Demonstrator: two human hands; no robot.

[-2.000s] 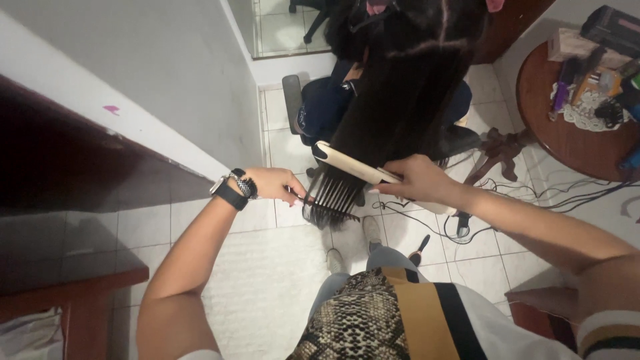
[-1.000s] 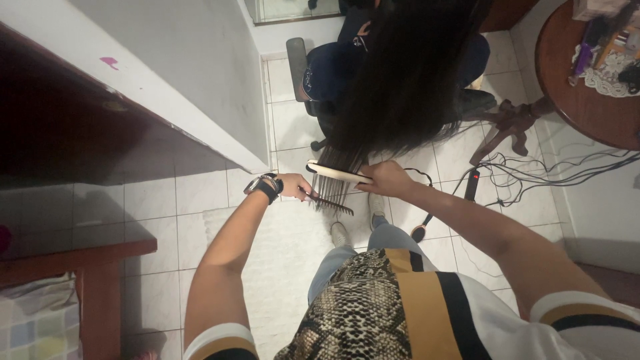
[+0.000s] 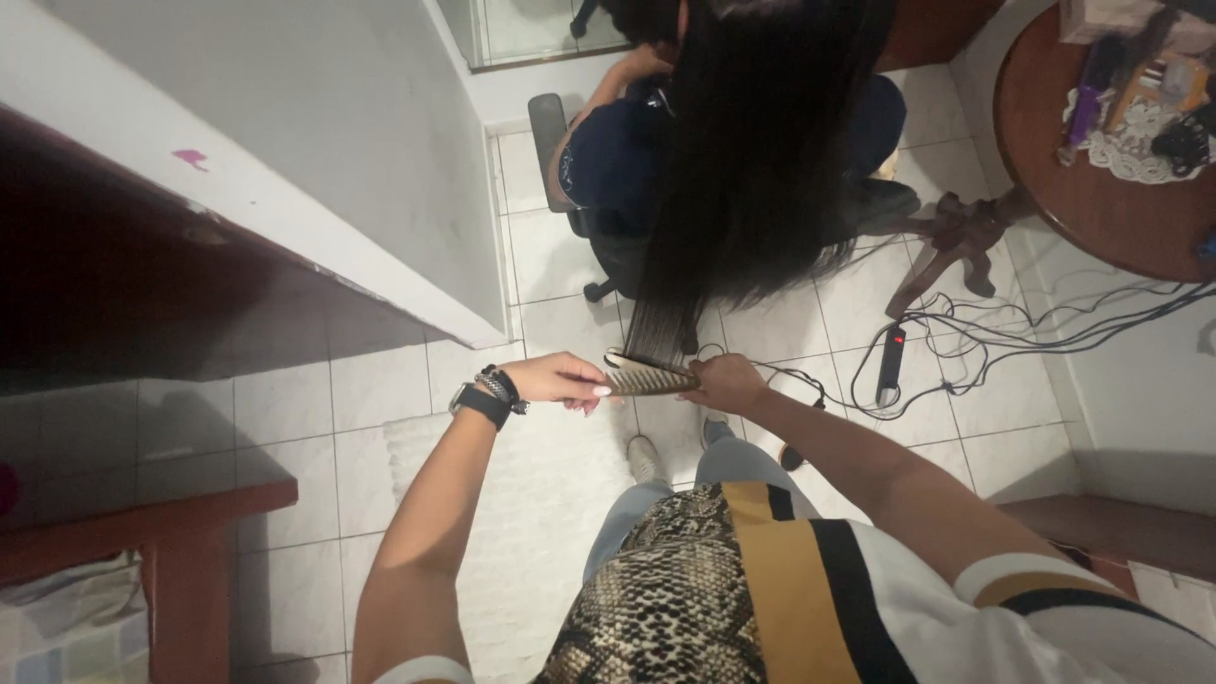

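My left hand [image 3: 560, 378] grips one end of a wide-tooth comb [image 3: 651, 383], whose teeth lie at the tips of a straight lock of long dark hair [image 3: 665, 328]. In my right hand [image 3: 727, 382] is a light-coloured hair straightener [image 3: 622, 361], mostly hidden behind the comb and my fingers; its plates meet the same lock near its ends. The rest of the hair [image 3: 760, 142] hangs down the back of a person in dark blue [image 3: 617, 152], seated on a black office chair [image 3: 548, 142].
At the right stands a round wooden table [image 3: 1045, 171] with a lace doily [image 3: 1130, 142] and hair things. Cables [image 3: 1007, 351] and a power strip with a red light [image 3: 890, 366] lie on the tiled floor. A wall edge [image 3: 380, 294] is at the left, above a wooden furniture corner [image 3: 256, 496].
Both hands have moved down the hair toward its tips with the comb and straightener. The comb, angled below the straightener before, now lies across it. The view has shifted.
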